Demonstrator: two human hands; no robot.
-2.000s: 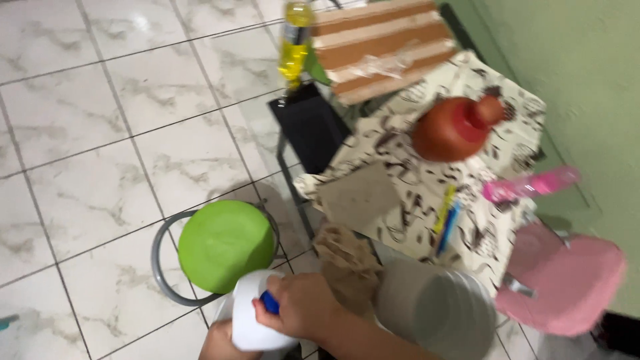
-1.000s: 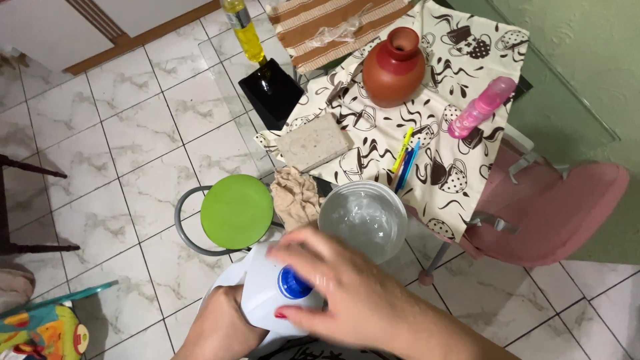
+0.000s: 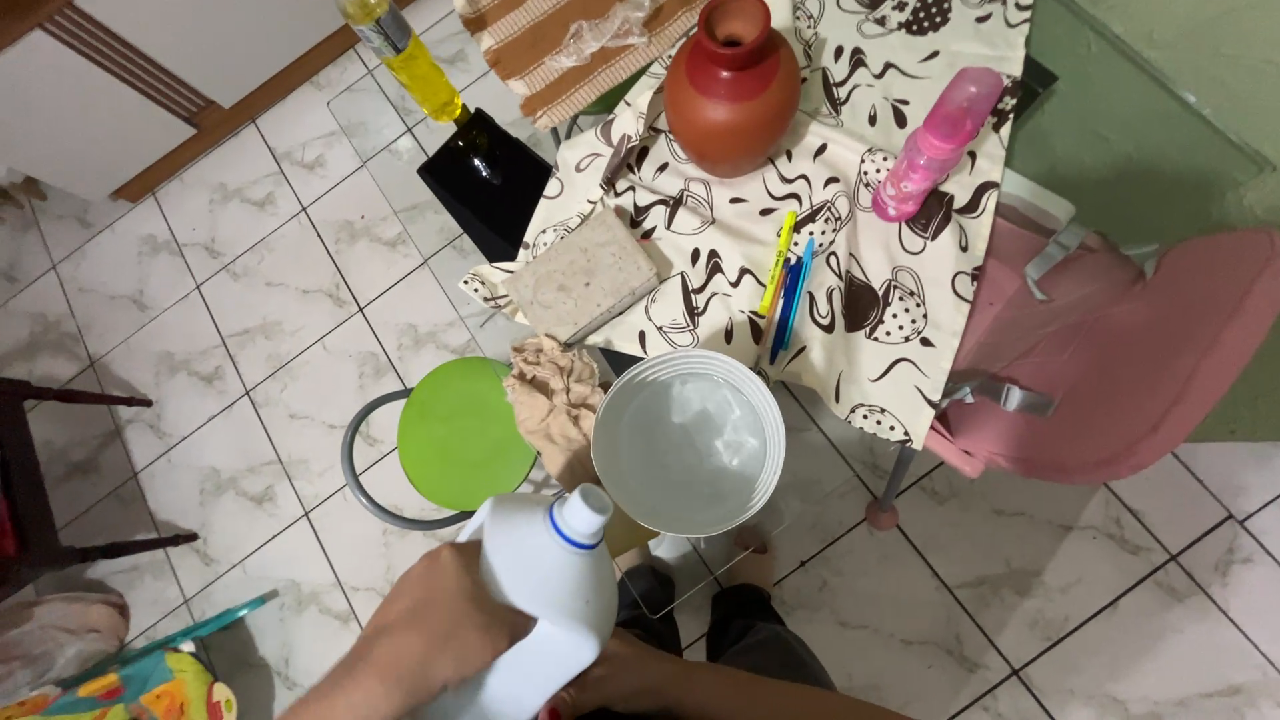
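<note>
My left hand (image 3: 455, 625) grips a white plastic jug (image 3: 550, 590) by its handle side. The jug is tilted toward a white bucket (image 3: 690, 442) holding clear liquid; its neck is uncapped, with a blue ring below. Under the jug's lower part is my right hand (image 3: 620, 680), its fingers mostly hidden; whether they grip anything cannot be told. A crumpled beige cloth (image 3: 555, 400) lies between the bucket and a round green seat or lid (image 3: 465, 435). No blue cap is visible.
A patterned tablecloth (image 3: 730, 250) bears a clay vase (image 3: 733, 95), a stone block (image 3: 585, 275), pens (image 3: 790, 300) and a pink baby bottle (image 3: 935, 145). A yellow-liquid bottle (image 3: 415, 65) is beside a black dustpan-like object (image 3: 487, 180). A pink child seat (image 3: 1110, 370) stands right.
The blue cap, on the jug under my right hand a second ago, is off the neck. My right hand has moved down from the jug's top to its lower part.
</note>
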